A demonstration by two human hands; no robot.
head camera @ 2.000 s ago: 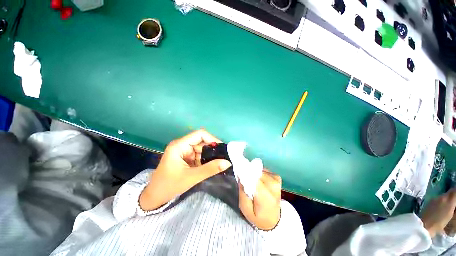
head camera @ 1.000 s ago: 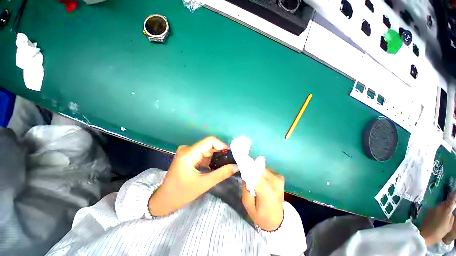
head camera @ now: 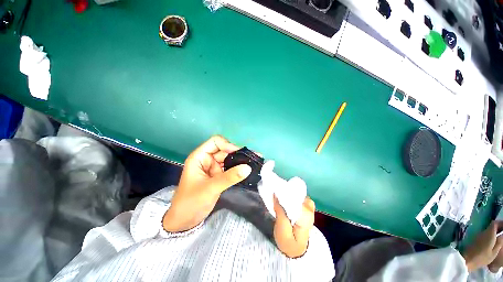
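My left hand [head camera: 201, 184] grips a black watch body [head camera: 242, 163] between thumb and fingers, above the near edge of the green mat. The thumb lies across its dark face. My right hand [head camera: 292, 226] holds a crumpled white wiping cloth [head camera: 284, 191], whose left end lies against the right side of the watch body. The fingertips of my right hand are partly hidden by the cloth.
Green mat [head camera: 237, 82] bears a silver watch case [head camera: 174, 30], a second cloth [head camera: 35, 69], a yellow stick [head camera: 331, 127] and a black round dish [head camera: 422, 152]. A foam tray [head camera: 300, 14] and white parts tray [head camera: 380, 41] line the far side. Another person's hand [head camera: 483, 249] is at right.
The watch body has turned so that its broad dark face shows; its red part no longer shows. The cloth and my right hand have shifted slightly right and down, with the cloth more spread.
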